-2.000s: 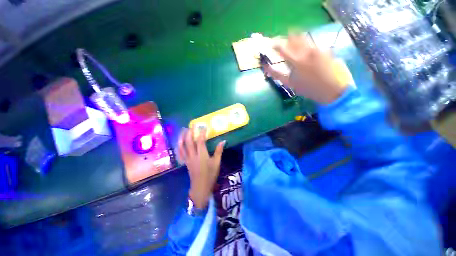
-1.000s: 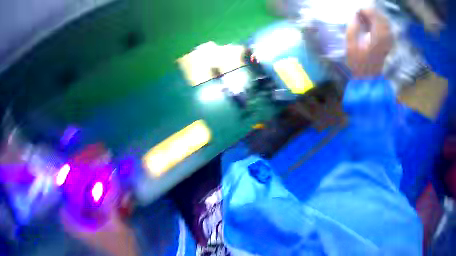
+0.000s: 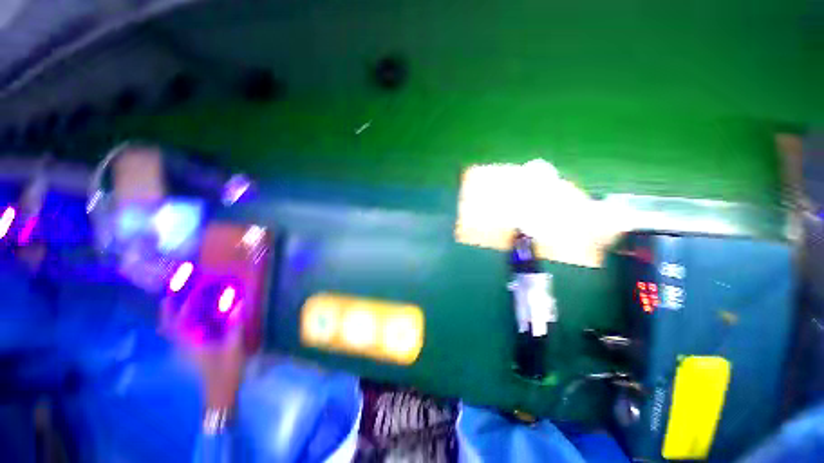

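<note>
The yellow jig (image 3: pixel 361 327) lies on the green bench in front of me, with three pale round seats. My left hand (image 3: pixel 213 339) is blurred and washed in violet-pink light at the orange-brown curing plate (image 3: pixel 242 256); its fingers cannot be made out, nor whether they hold anything. My right hand is not in view; only a blue sleeve shows at the lower right edge. The glue syringe (image 3: pixel 533 303), black with a white label, lies on the bench right of the jig, its tip at the cardboard pad (image 3: pixel 479 206).
The teal-black dispenser controller (image 3: pixel 736 316) with red digits and a yellow label stands at the right. Cables (image 3: pixel 596 378) lie between it and the syringe. White tissue (image 3: pixel 560 203) lies on the pad. A small carton (image 3: pixel 172 222) stands behind the curing plate. Blue clothing shows at far left.
The view has swung left from the blister trays. My right hand, seen over the trays a second ago, is out of view. My left hand, earlier at the jig, is now at the curing plate.
</note>
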